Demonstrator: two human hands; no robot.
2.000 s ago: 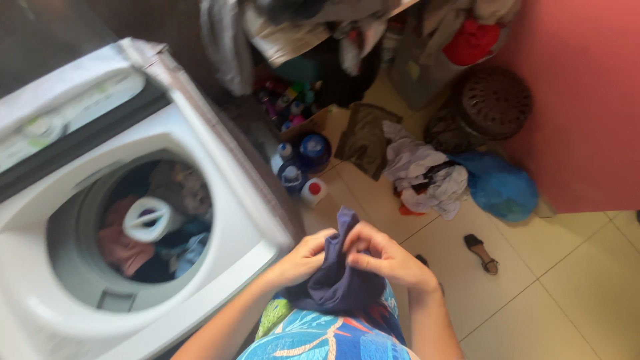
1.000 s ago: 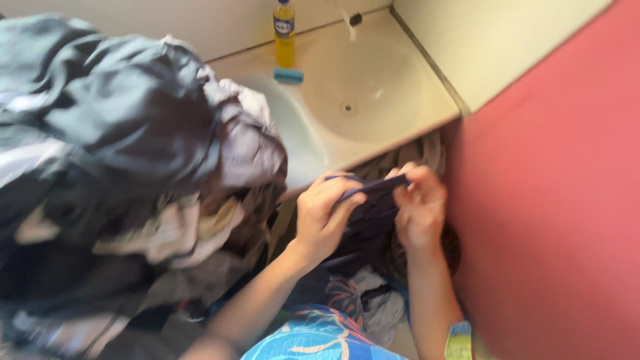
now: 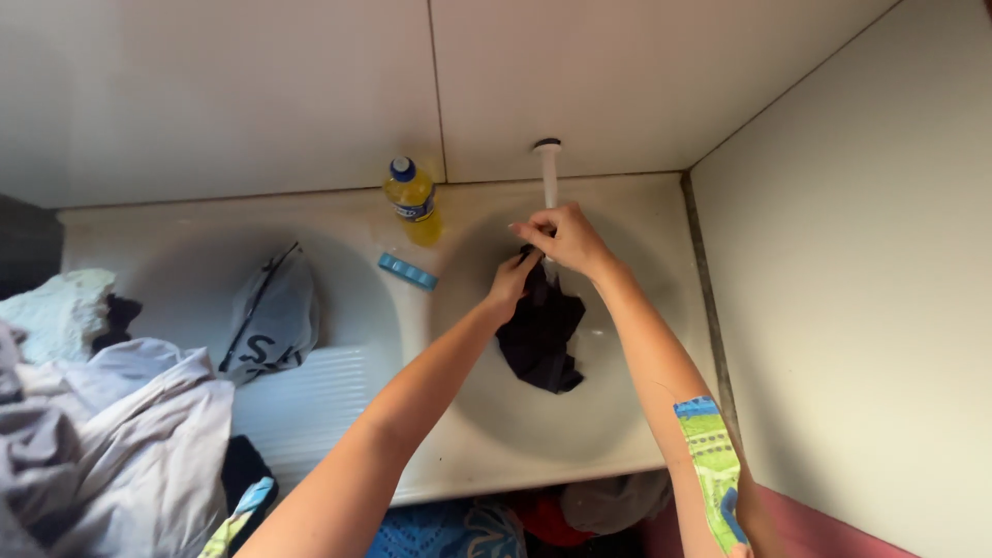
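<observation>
A dark garment (image 3: 542, 333) hangs bunched in the round basin (image 3: 612, 387) of a sink. My left hand (image 3: 512, 283) grips its upper edge from the left. Just above and to the right, my right hand (image 3: 568, 239) is curled at the white faucet spout (image 3: 549, 178), over the top of the cloth; whether its fingers hold the faucet or the cloth is unclear. Water seems to run down onto the garment below the spout.
A bottle of yellow liquid (image 3: 415, 203) and a light-blue brush (image 3: 408, 271) stand and lie between the basins. The left basin has a ribbed washboard (image 3: 310, 411) and a translucent zip bag (image 3: 275, 318). Piled clothes (image 3: 147, 434) cover the left front. A wall borders the right side.
The view has moved from the washing machine to the sink. The dark garment, held in both hands in front of my body before, is now down in the round basin under the faucet.
</observation>
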